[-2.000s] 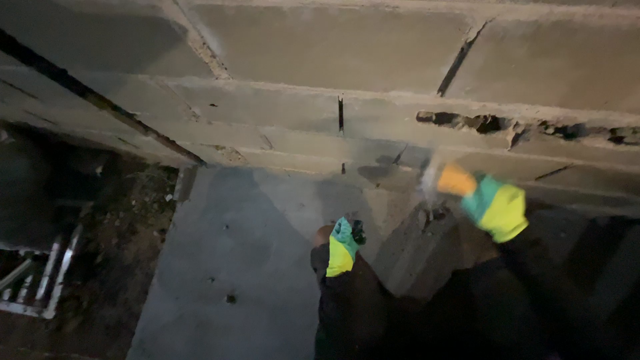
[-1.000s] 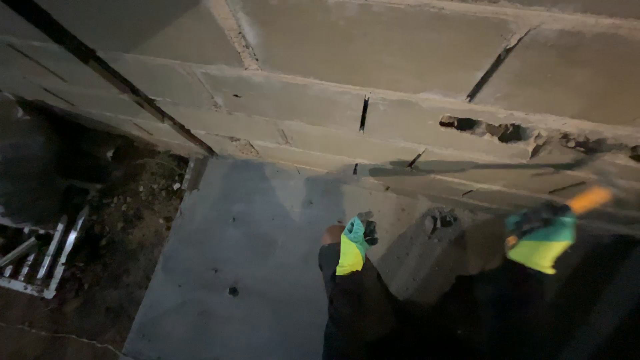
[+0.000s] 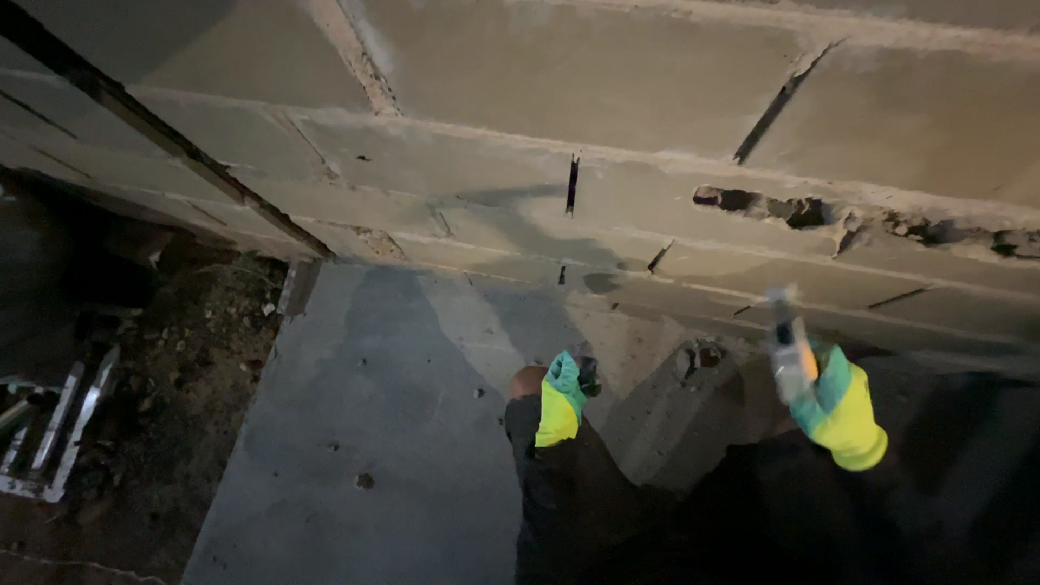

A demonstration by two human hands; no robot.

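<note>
My right hand point(image 3: 841, 406), in a green and yellow glove, grips a blurred hand tool point(image 3: 788, 345) with an orange handle, possibly a hammer or trowel. The tool points toward the block wall point(image 3: 585, 73). My left hand point(image 3: 565, 394), gloved alike, is closed near a small dark object point(image 3: 589, 376); whether it holds this is not clear. Below the wall lies a grey concrete slab point(image 3: 390, 390), with a broken hole or lump point(image 3: 700, 357) between my hands. A ragged channel point(image 3: 804, 211) runs along the wall above my right hand.
A dark vertical gap point(image 3: 162, 130) crosses the wall at the left. Beyond the slab's left edge is rubble-strewn soil point(image 3: 195, 349) with a pale metal frame point(image 3: 73, 431). Small lumps point(image 3: 364, 481) lie on the slab.
My right hand and its tool have swung back toward the wall from farther right, where they were one second ago. My left hand stays in nearly the same place.
</note>
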